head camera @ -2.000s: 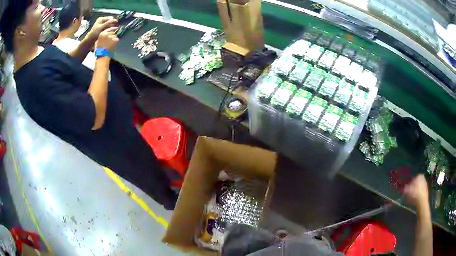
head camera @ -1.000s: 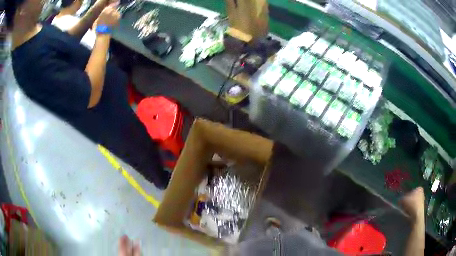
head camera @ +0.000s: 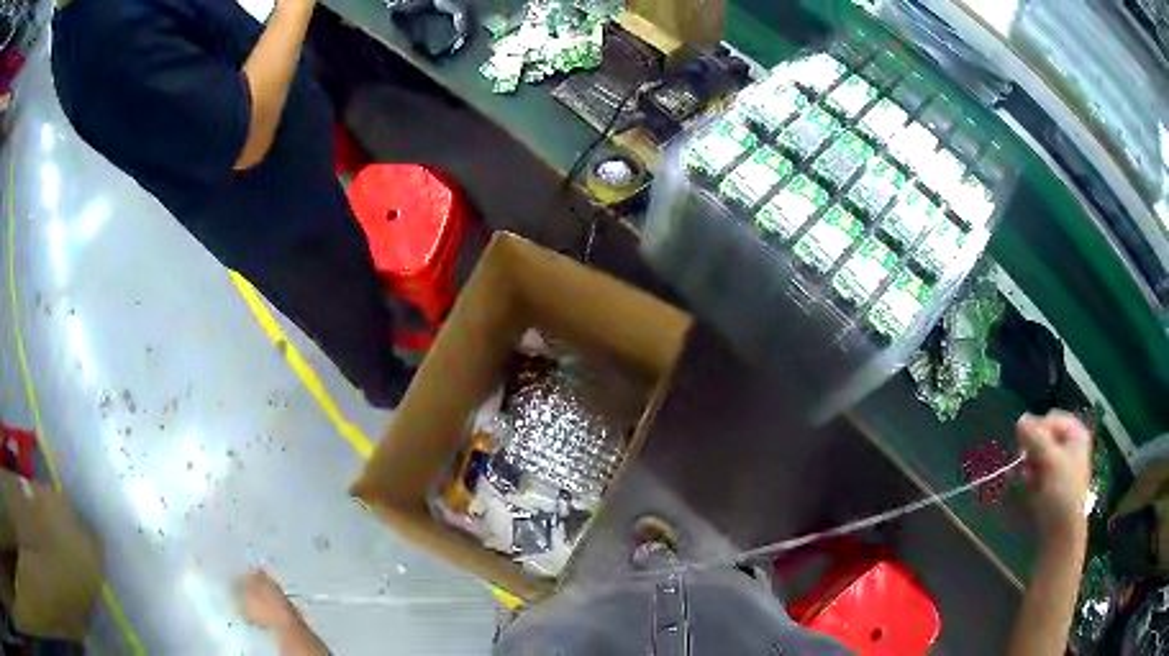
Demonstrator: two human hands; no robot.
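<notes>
A long thin pale cord (head camera: 872, 520) runs across the wearer's front from one hand to the other, sagging slightly over the lap. My right hand (head camera: 1058, 459) is closed on its right end, above the bench edge. My left hand (head camera: 267, 602) is low at the left, over the grey floor, blurred. The cord's faint left part reaches it, and its fingers seem closed around the end.
An open carton (head camera: 513, 276) with silvery trays and scraps stands ahead. A clear stacked tray box (head camera: 756, 327) of green-white boards overhangs the bench (head camera: 885, 410). Red stools (head camera: 408, 218) stand by a person in dark clothes (head camera: 180, 115); another red stool (head camera: 885, 609) is at the lower right.
My left hand has come into view and moved left, and the cord now spans both hands. My right hand has risen slightly. The view has tilted down, so the carton shows more fully.
</notes>
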